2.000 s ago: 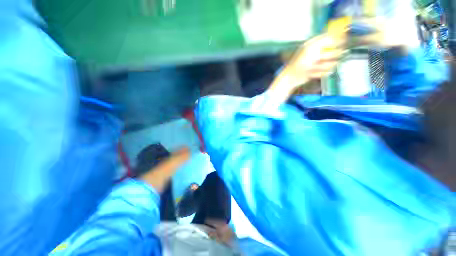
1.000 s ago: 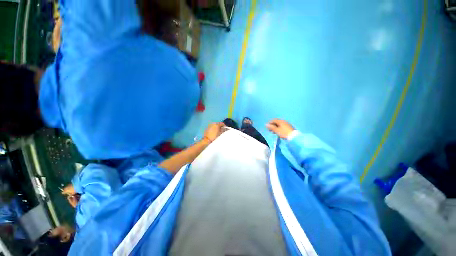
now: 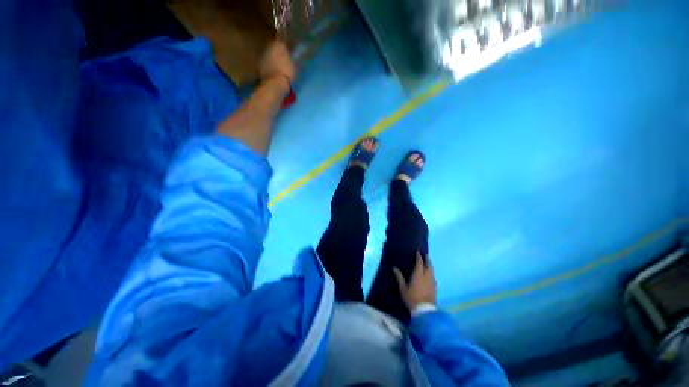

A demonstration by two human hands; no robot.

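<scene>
My left hand [image 3: 278, 62] is at the upper left, at the end of my stretched arm. It is blurred and lies against a brown surface, perhaps a box [image 3: 240, 29]. Its fingers are not clear, so I cannot tell whether it holds anything. My right hand [image 3: 420, 285] hangs low beside my dark-trousered thigh, with its fingers apart and nothing seen in it. No work part can be made out near either hand.
A person in a blue coat [image 3: 113, 143] is close on my left. The blue floor [image 3: 529, 166] has yellow lines. A grey unit with bright, blurred rows [image 3: 491, 45] stands ahead. A dark-framed cart or bin [image 3: 665, 291] is at the right edge.
My left hand has moved from my coat front forward and up-left. My right hand has dropped to my thigh. The view has turned from the workers' bench to the floor, my legs and the grey unit.
</scene>
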